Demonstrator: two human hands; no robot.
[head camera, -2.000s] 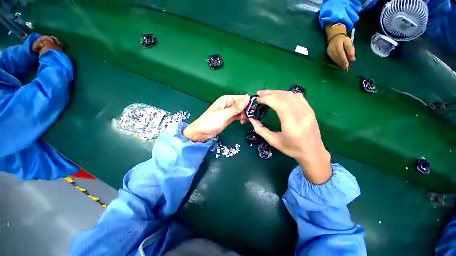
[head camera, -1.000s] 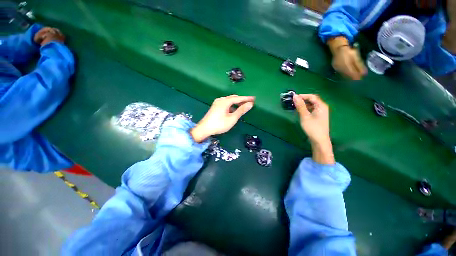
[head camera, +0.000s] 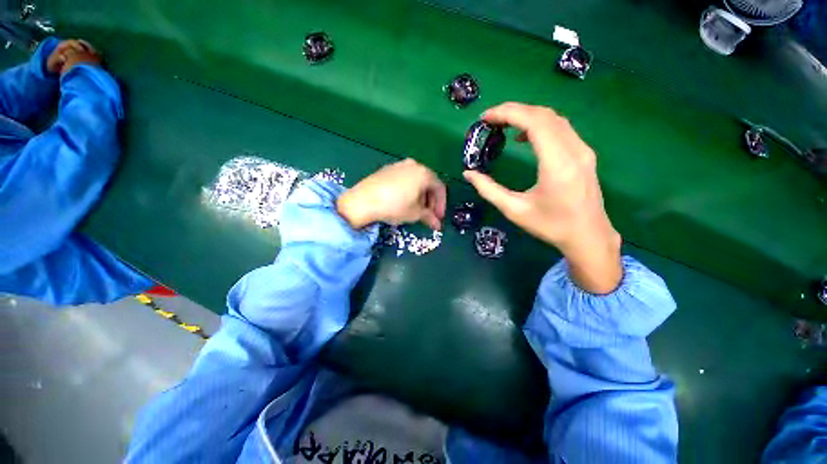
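Note:
My right hand (head camera: 553, 181) holds a dark housing (head camera: 482, 147) by its edges between thumb and fingers, above the near edge of the belt. My left hand (head camera: 399, 195) is just left of it, fingers curled down over the loose tiny parts (head camera: 413, 242); its fingertips are too small and blurred to tell whether they hold a part. Two more housings lie on the work surface between my hands, one (head camera: 465, 217) and one (head camera: 491, 242). A clear bag of tiny pieces (head camera: 254, 188) lies left of my left hand.
The green belt (head camera: 390, 54) crosses beyond my hands with spaced dark housings, one (head camera: 462, 90) near my right hand. A white label (head camera: 566, 35) and part of a white fan (head camera: 725, 30) are beyond. Another person's folded hands (head camera: 74, 56) are at left.
My right hand has moved from the belt back toward my left hand, with a housing now held up. My left hand has curled down toward the loose parts. The view has shifted.

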